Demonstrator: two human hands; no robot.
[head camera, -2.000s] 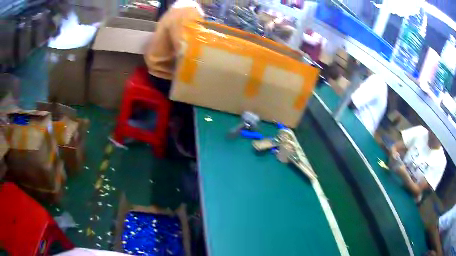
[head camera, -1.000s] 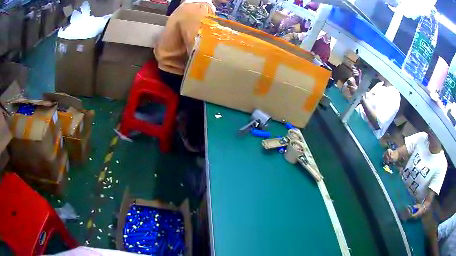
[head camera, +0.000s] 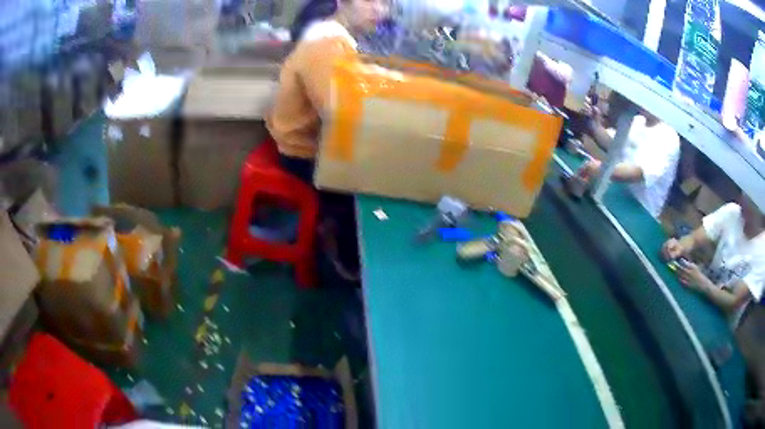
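Neither of my hands is in the picture. A cluster of beige unfinished fans lies on the green bench top, against its pale edge strip, with bits of blue showing among them. A grey part and a bright blue cylinder lie just left of the cluster. A small pale piece lies near the bench's far left corner. The picture is blurred, so fine detail cannot be told.
A large orange-taped carton stands at the bench's far end. A person in orange sits behind it on a red stool. A low carton of blue parts is on the floor. The conveyor belt runs at right, with people opposite.
The view has shifted, so the bench and cartons appear lower and further right. The person in orange now shows a head turned towards the right. The people opposite have moved their arms.
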